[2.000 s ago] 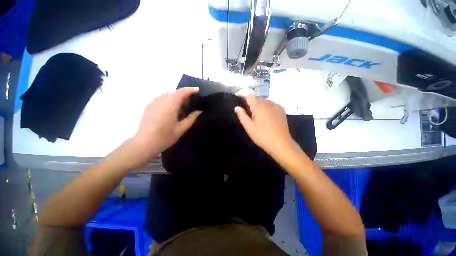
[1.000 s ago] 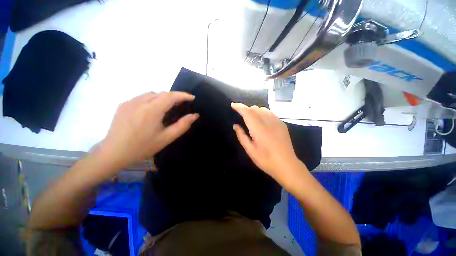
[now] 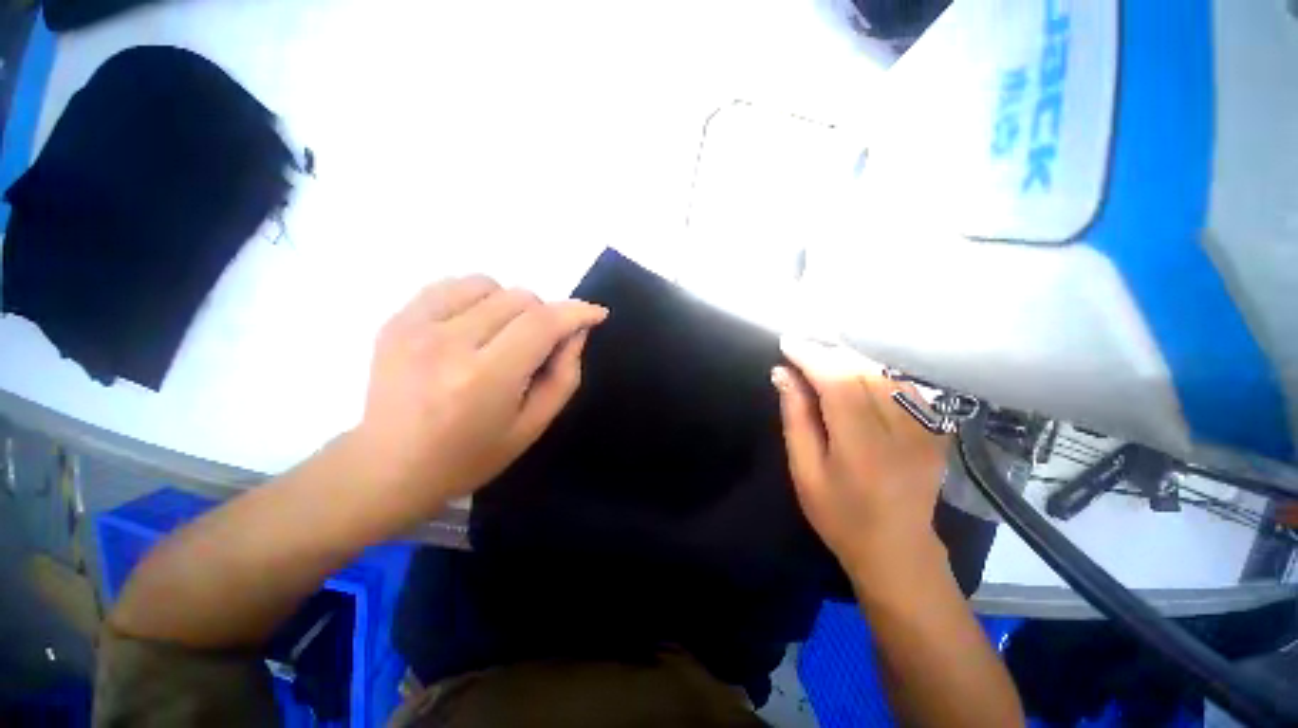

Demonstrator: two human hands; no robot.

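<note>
A black fabric piece [image 3: 669, 413] lies on the white table in front of me and hangs over its front edge onto my lap. My left hand [image 3: 477, 370] pinches its upper left edge between thumb and fingers. My right hand [image 3: 861, 441] holds its upper right edge beside the machine head. The white sewing machine head [image 3: 996, 306] with a blue stripe looms large at the right. The needle and presser foot cannot be made out.
A stack of black cut pieces [image 3: 135, 206] with frayed edges lies at the left of the table. A dark cable [image 3: 1082, 569] crosses at the lower right. A black slotted tool [image 3: 1089, 484] lies right of my right hand. Blue crates [image 3: 854, 661] stand below the table.
The view has shifted and the machine head now fills the upper right. The fabric's upper edge lies flatter and more open between my hands, and my hands are farther apart.
</note>
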